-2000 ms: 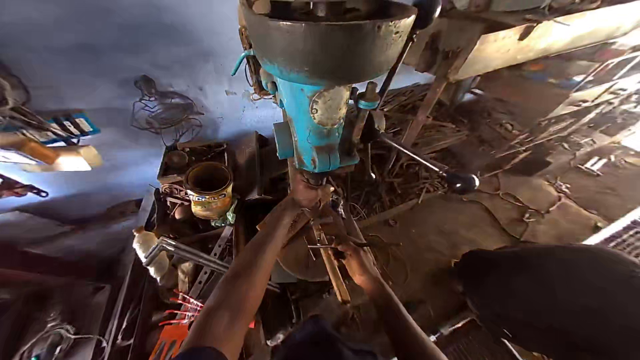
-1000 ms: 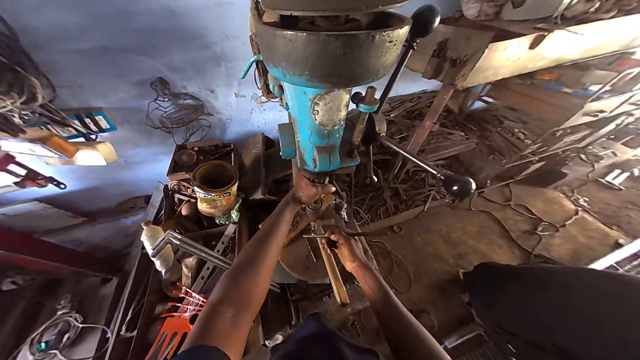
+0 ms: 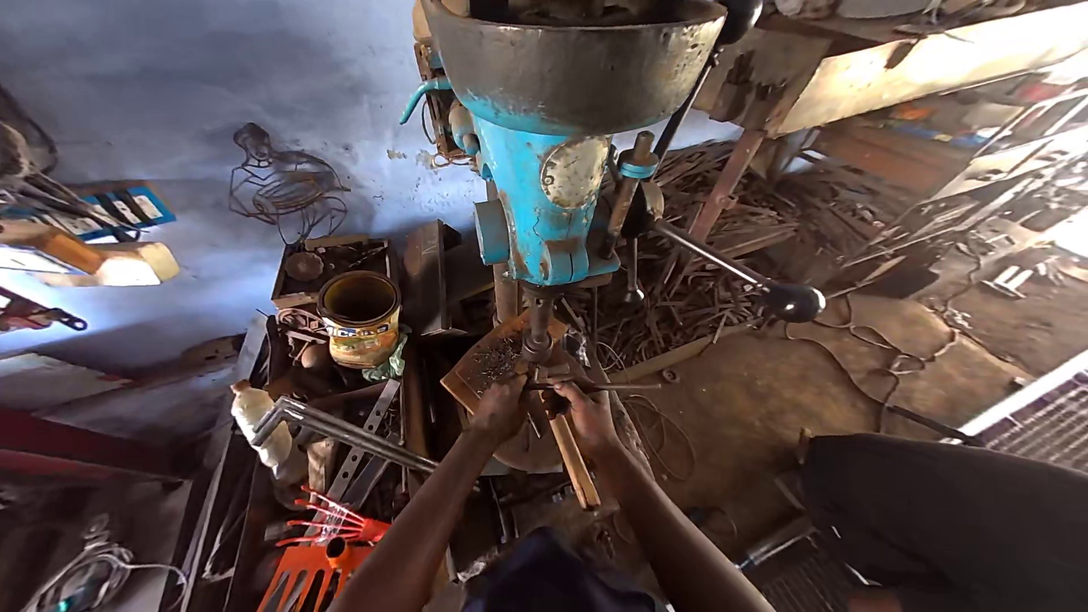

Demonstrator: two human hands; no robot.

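A blue drill press [image 3: 544, 204] stands before me, its chuck [image 3: 537, 336] pointing down over a board [image 3: 476, 365] strewn with dark metal chips. Just below the chuck on its left, my left hand [image 3: 501, 406] is at the work; what its fingers hold is too small to tell. My right hand [image 3: 585, 412] is closed around a part by a thin metal rod [image 3: 629, 387], which lies level and sticks out to the right. From beneath the hands a wooden bar [image 3: 575, 463] slants down towards me. The drill tip is hidden.
The press's feed handle with a black knob [image 3: 792, 302] reaches out right. At left stand a yellow can [image 3: 361, 327], bent metal tubes [image 3: 357, 438], a white bottle [image 3: 259, 421] and orange fork-like tools [image 3: 310, 574]. Scrap metal strips [image 3: 722, 212] lie behind. Dark cloth [image 3: 926, 510] is at lower right.
My left hand was up at the chuck in both earlier frames; it is now lower, beside my right hand. The chuck and the chip-strewn board are uncovered.
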